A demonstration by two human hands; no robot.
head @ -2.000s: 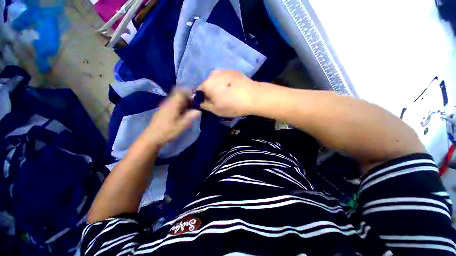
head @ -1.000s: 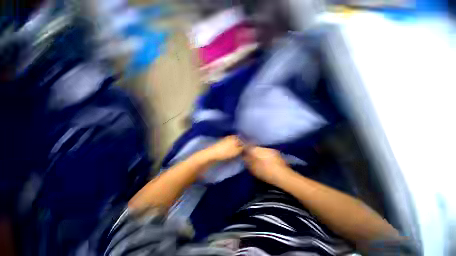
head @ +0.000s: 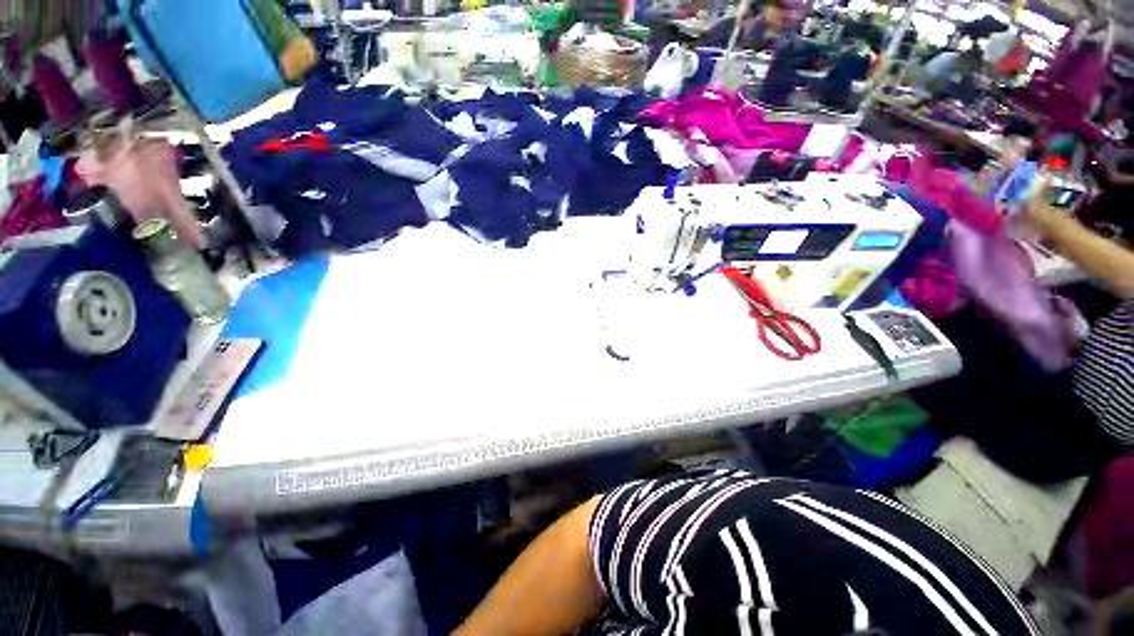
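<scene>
No hand of mine is in the picture; only one bare forearm and its striped sleeve show at the bottom edge. Navy and light grey-blue garment pieces hang below the table's front edge, cut off at the bottom. The white sewing machine stands on the white table, its display lit blue. Red-handled scissors lie in front of the machine.
A heap of navy and grey-blue pieces lies behind the table. A dark blue second machine stands at left. Magenta fabric lies behind the machine. Another person's arm shows at right. A ruler strip runs along the front edge.
The view has swung up from the lap to the table and workshop. Both hands, earlier together at the fabric on the lap, are out of the picture.
</scene>
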